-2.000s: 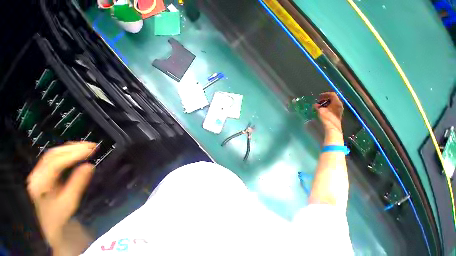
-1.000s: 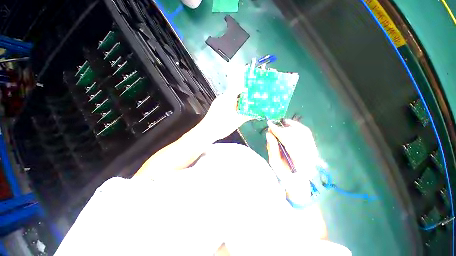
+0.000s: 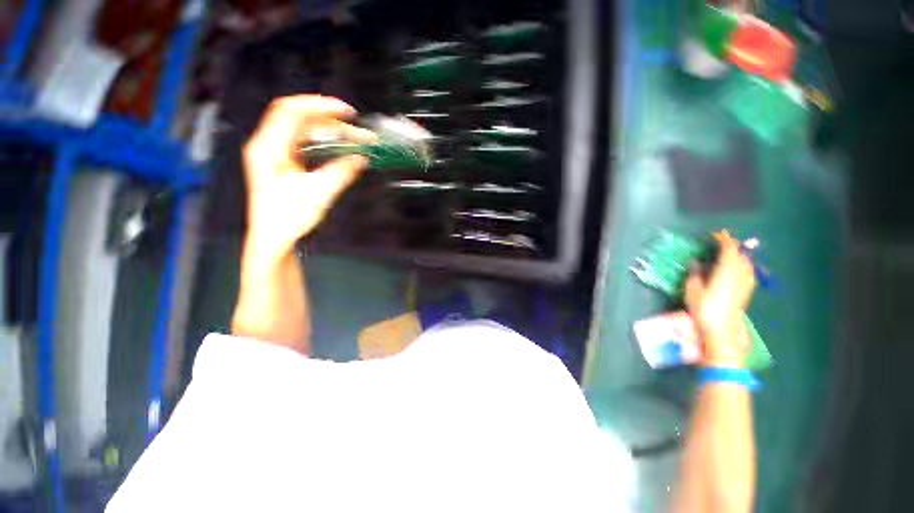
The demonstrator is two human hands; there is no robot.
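Note:
My left hand [image 3: 293, 165] holds a green circuit board [image 3: 399, 148] by its edge, tilted nearly edge-on, over the black crate [image 3: 566, 215]. Boards [image 3: 503, 150] stand in rows in the crate, just right of the held one. My right hand [image 3: 724, 291], with a blue wrist strap [image 3: 729, 378], is over the bench and grips a second green board [image 3: 669, 263] at its right edge. The frame is blurred, so a pen-like tool in the right fingers cannot be made out.
A smartphone [image 3: 665, 341] lies on the green bench [image 3: 626, 190], partly under my right hand. Beyond are a dark plate [image 3: 715, 180], a green piece [image 3: 767, 110] and a red-orange roll [image 3: 762, 50]. Blue shelving [image 3: 62, 261] stands at the left.
The view has swung left to the crate. My left hand has carried a board from above the bench to over the crate. My right hand now has another board on the bench side.

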